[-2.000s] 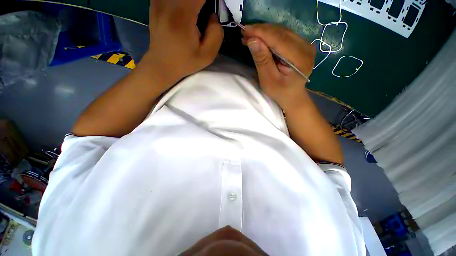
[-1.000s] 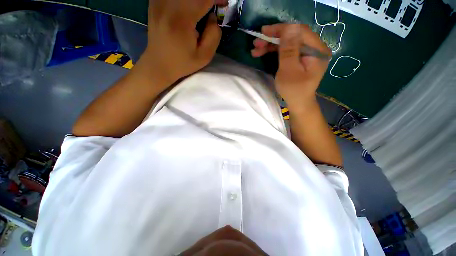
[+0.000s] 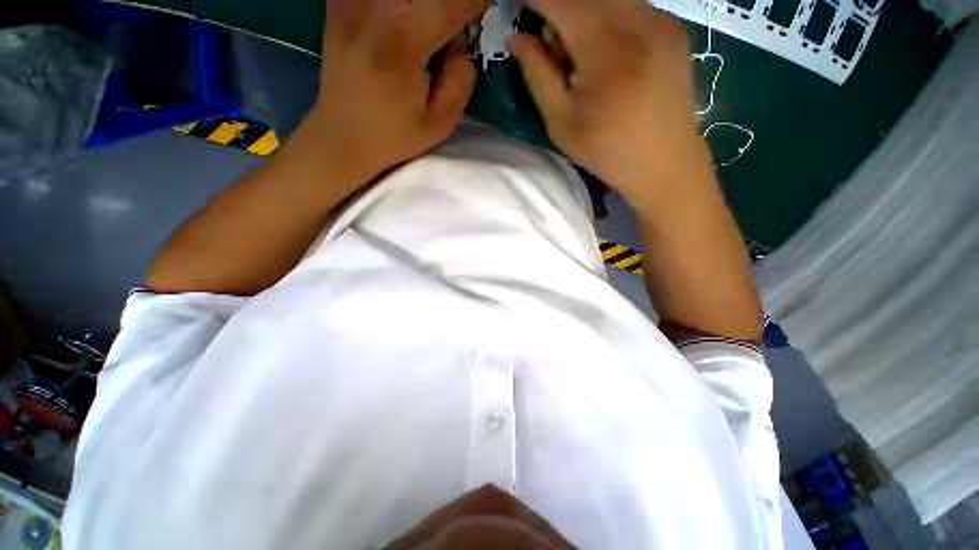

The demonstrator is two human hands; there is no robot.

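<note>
A small white die-cut piece [image 3: 497,32] with dark edge cut-outs shows between my two hands at the top edge. The device under it is mostly hidden. My left hand [image 3: 392,75] is bent around it from the left; its fingertips are partly cut off by the top edge. My right hand [image 3: 617,81] is at the piece's right side, thumb near it, other fingertips cut off at the top. I see no tweezers now, and I cannot tell what the right fingers hold.
A white die-cut strip [image 3: 846,48] with dark windows lies on the green mat [image 3: 794,150] at the upper right. Thin white rings [image 3: 732,129] lie beside my right hand. White sheeting [image 3: 870,312] hangs at the right. A blue stool-like object [image 3: 204,70] stands at the left.
My right hand has moved up and left to the piece, from lower right where it held tweezers. The tweezers no longer show. The left hand has hardly moved.
</note>
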